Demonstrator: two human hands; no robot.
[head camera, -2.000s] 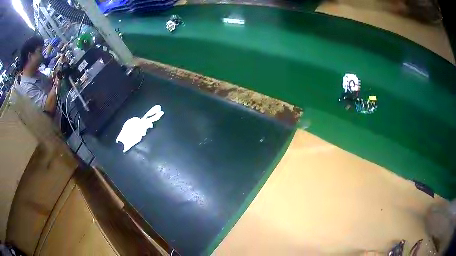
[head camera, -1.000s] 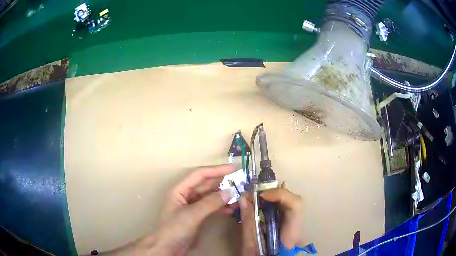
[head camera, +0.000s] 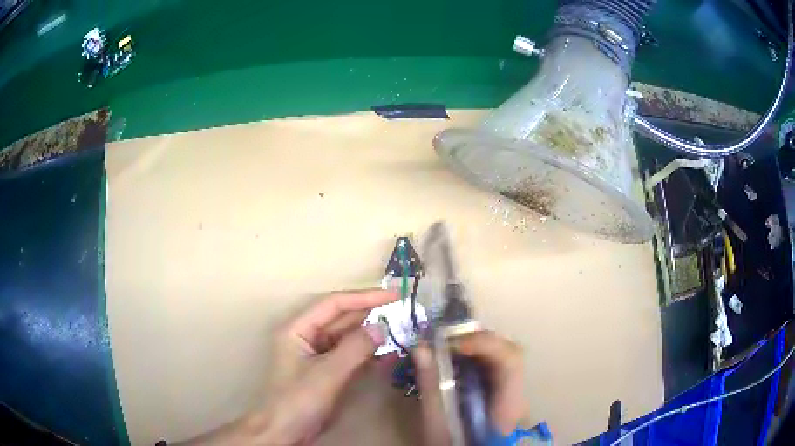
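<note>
My left hand (head camera: 327, 348) comes from the lower left and pinches a white plastic housing (head camera: 399, 324) between thumb and fingers. A black part with a green wire (head camera: 403, 260) lies just above the housing, and dark leads cross the white piece. My right hand (head camera: 488, 375), blurred, holds a soldering iron (head camera: 462, 348) with its metal barrel pointing up, right of the housing. The right fingertips are close to the housing's right edge; whether they touch it is unclear. Blurred dark parts (head camera: 406, 376) show below the housing, between the hands.
A stained fume extractor hood (head camera: 567, 131) stands at upper right over the tan board (head camera: 209, 261). Behind is a green conveyor belt (head camera: 288, 52), carrying another assembly (head camera: 106, 57) at far left. A small tray (head camera: 684, 272) and blue crates (head camera: 741, 396) are at right.
The view has swung from the left-hand belt to the tan board. Since one second ago, the iron has tilted and blurred, its tip slightly left, and the housing has turned in my left hand.
</note>
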